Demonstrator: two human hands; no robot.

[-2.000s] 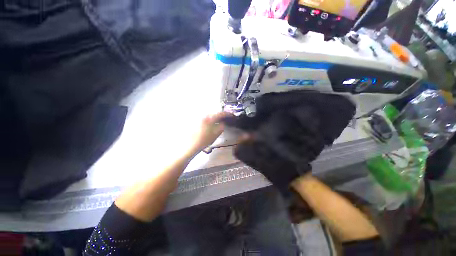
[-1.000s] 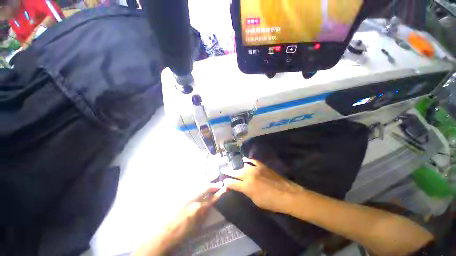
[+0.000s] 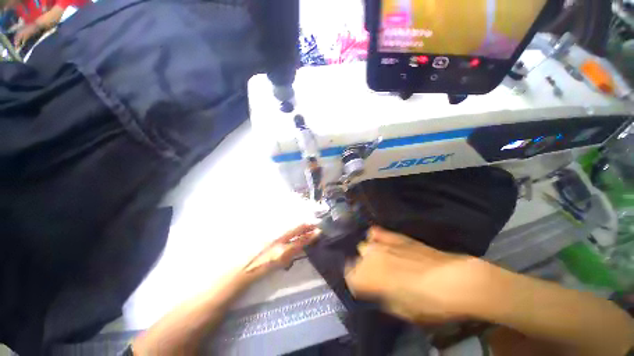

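Note:
A black garment (image 3: pixel 445 208) lies under the white JACK sewing machine head (image 3: pixel 410 139) and hangs over the table's front edge. Its left end is at the presser foot (image 3: pixel 338 208). My left hand (image 3: pixel 288 249) lies flat-fingered at the cloth's left edge, just left of the foot; its fingertips touch the cloth. My right hand (image 3: pixel 396 274) is blurred, on top of the cloth right of and in front of the foot, with fingers curled on the cloth. The needle tip is too blurred to make out.
A large dark garment pile (image 3: pixel 125 118) covers the table's left side. A phone (image 3: pixel 445 42) stands above the machine, beside a thick black tube (image 3: pixel 275 42). A ruler (image 3: pixel 285 316) runs along the front edge. Dark snips (image 3: pixel 571 191) lie at right. A person's arm shows at the upper left.
My right hand has moved from the presser foot towards the right and nearer me. My left hand stays by the foot. The view has shifted, and the cloth is spread flatter than at first.

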